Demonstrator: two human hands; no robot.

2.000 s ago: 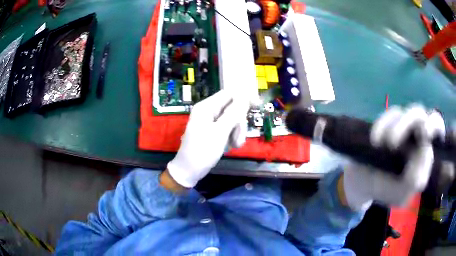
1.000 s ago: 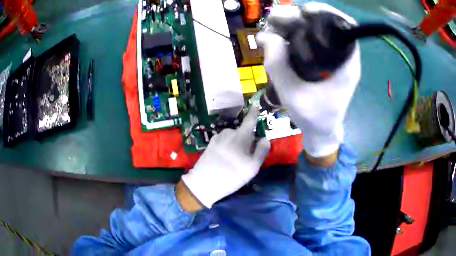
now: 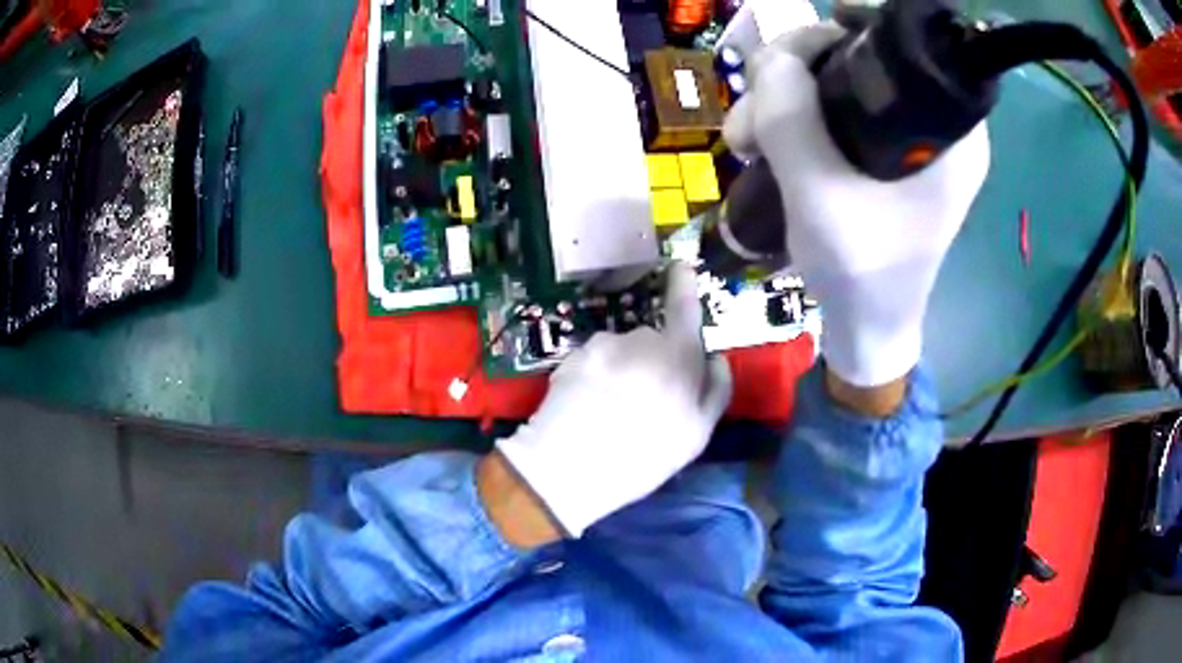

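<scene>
A green circuit board crowded with parts lies on a red pad. A long white-silver heatsink stands on it, with yellow blocks and a brown transformer to its right. My gloved right hand grips a black electric screwdriver, tipped down toward the board's near part. Its bit is hidden. My gloved left hand rests at the board's near edge, index finger extended beside the screwdriver's lower end. I cannot tell whether the left fingers hold something small.
An open black parts box with silvery pieces lies on the green bench at the left, beside a thin black tool. A spool stands at the right near the black cord.
From two seconds ago, my right hand has brought the screwdriver from the right over the board and tipped it down. Since one second ago, both hands have shifted slightly right in view.
</scene>
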